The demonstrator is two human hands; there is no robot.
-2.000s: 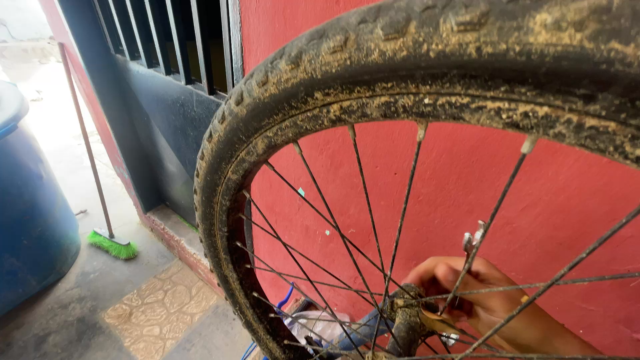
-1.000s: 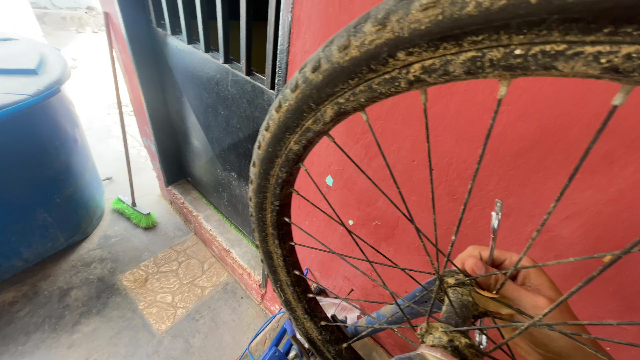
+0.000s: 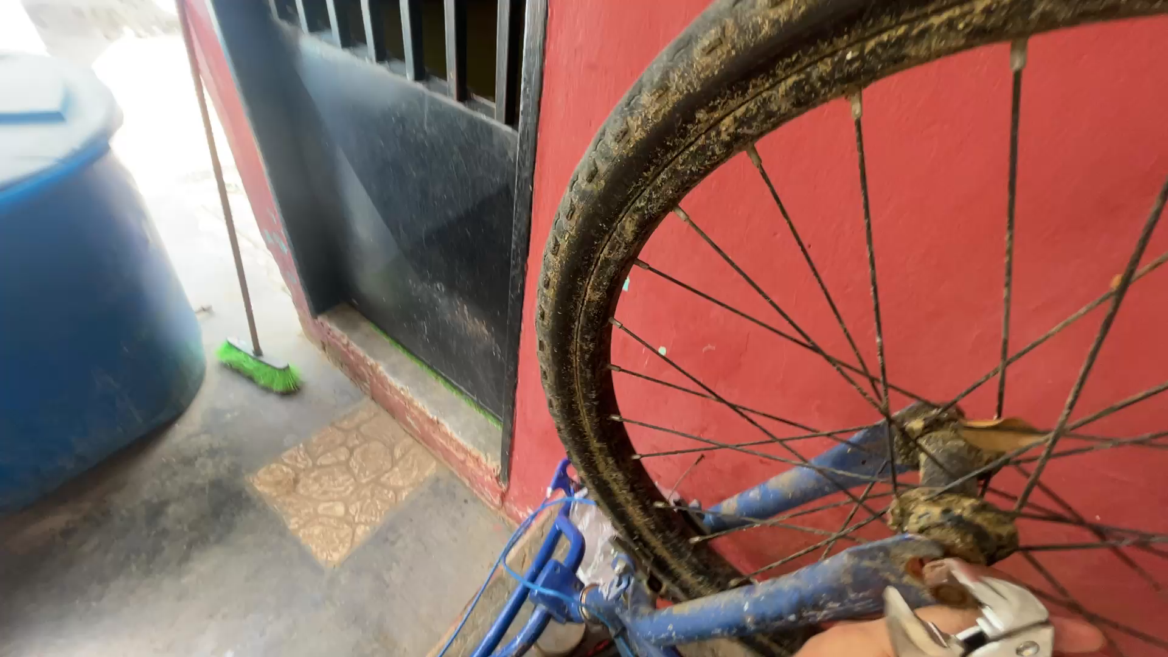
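A mud-caked bicycle wheel stands upright, its hub held between the two blue arms of a worn frame or fork. At the bottom right edge, what appears to be my right hand is partly in view. It is around a silver metal tool with jaws, a wrench or pliers, beside the end of the nearer blue arm. The tool's handle and most of the hand are cut off by the frame edge. A yellowish flat piece sits by the far end of the hub. My left hand is not visible.
Behind the wheel is a red wall with a dark metal door and raised sill. A green-bristled broom leans left, near a large blue tank. Blue tubing and a cable lie low beside the wheel.
The hand that held a silver tool at the hub's far side is no longer there; a hand with a silver tool now shows at the near side. The view has swung left.
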